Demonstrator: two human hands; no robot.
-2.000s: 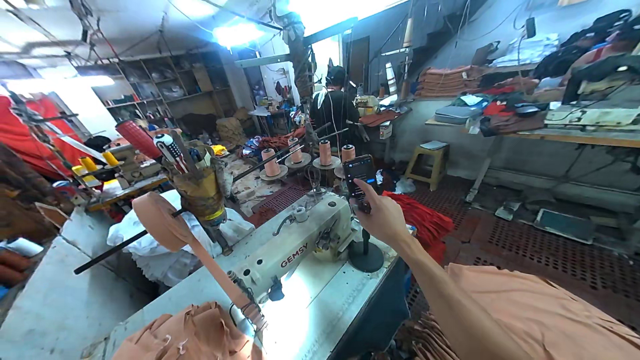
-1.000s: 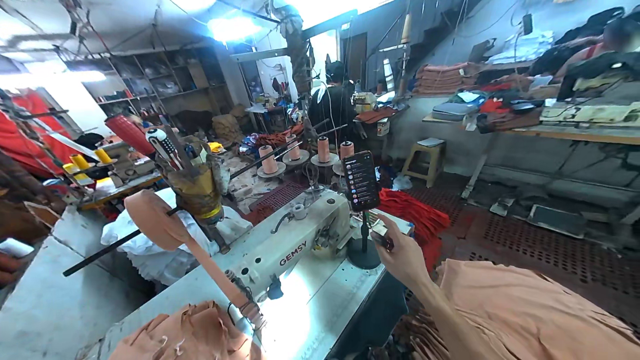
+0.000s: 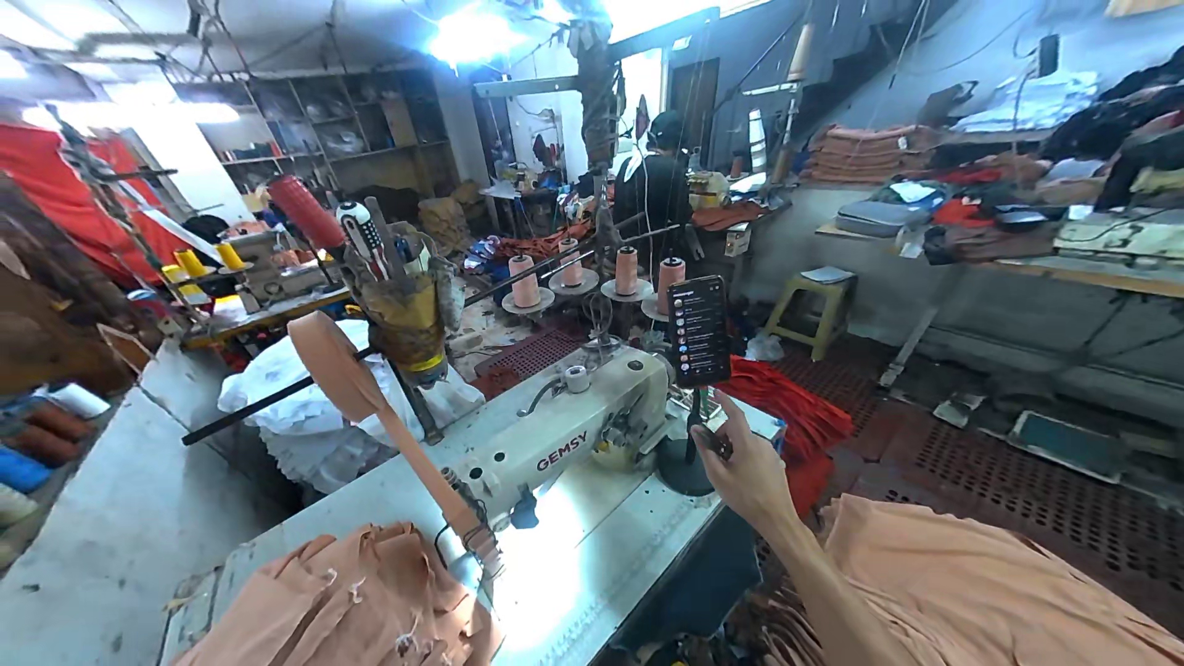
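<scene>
My right hand (image 3: 751,474) is at the stem of a black phone stand (image 3: 689,470), its fingers closed about the stem and a small dark part. A phone (image 3: 699,331) with a lit list on its screen is upright on this stand. To the left is the white Gemsy sewing machine (image 3: 573,435), its lamp lighting the bed. A peach fabric strip (image 3: 412,444) runs from a roll on a black rod down to the needle end. Peach fabric (image 3: 361,601) is heaped at the front; more peach cloth (image 3: 980,592) is at the lower right. My left hand is out of view.
Thread cones (image 3: 625,273) stand behind the machine. Tools fill a wrapped holder (image 3: 402,305). Red fabric (image 3: 791,407) hangs past the table's far end. A stool (image 3: 812,310) and a cloth-laden table (image 3: 1017,264) are at right. A person (image 3: 652,185) is farther back.
My right hand has moved from the phone's screen down to the stand's stem. Two seconds ago the phone was tilted beneath my fingers; it now stands upright, uncovered.
</scene>
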